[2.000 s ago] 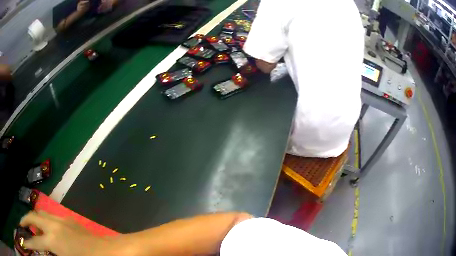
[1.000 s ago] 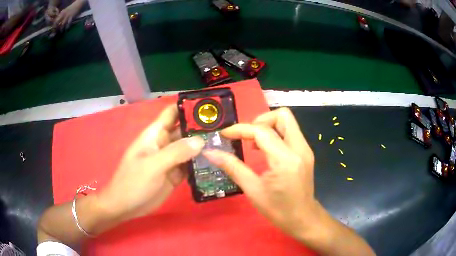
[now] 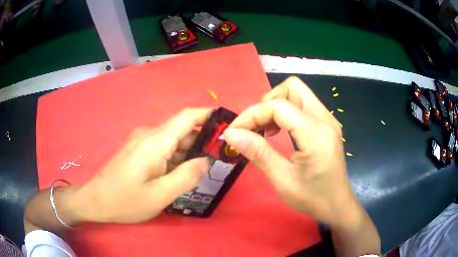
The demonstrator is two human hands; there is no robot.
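Observation:
A half-assembled phone unit (image 3: 213,181) is held tilted over the red mat (image 3: 100,130), its red end up and its green board end down. A gold disc (image 3: 231,151) in a black ring shows at the red end, partly covered by my right fingers. My left hand (image 3: 150,165) grips the unit along its left side, thumb on its face. My right hand (image 3: 296,150) pinches a tiny whitish thing between thumb and forefinger at the red end; what it is cannot be told. A yellow piece (image 3: 214,94) lies on the mat above the unit.
Two phone units (image 3: 177,32) lie on the green conveyor (image 3: 281,35) beyond the white rail (image 3: 321,65). A pale post (image 3: 114,30) stands at the rail. Several yellow pieces (image 3: 340,110) and a cluster of phones (image 3: 437,118) are on the dark bench at right. Cloth shows lower right.
The phone has turned so its red end leans right. My right hand has moved from the board to the red end. A yellow piece now shows on the mat.

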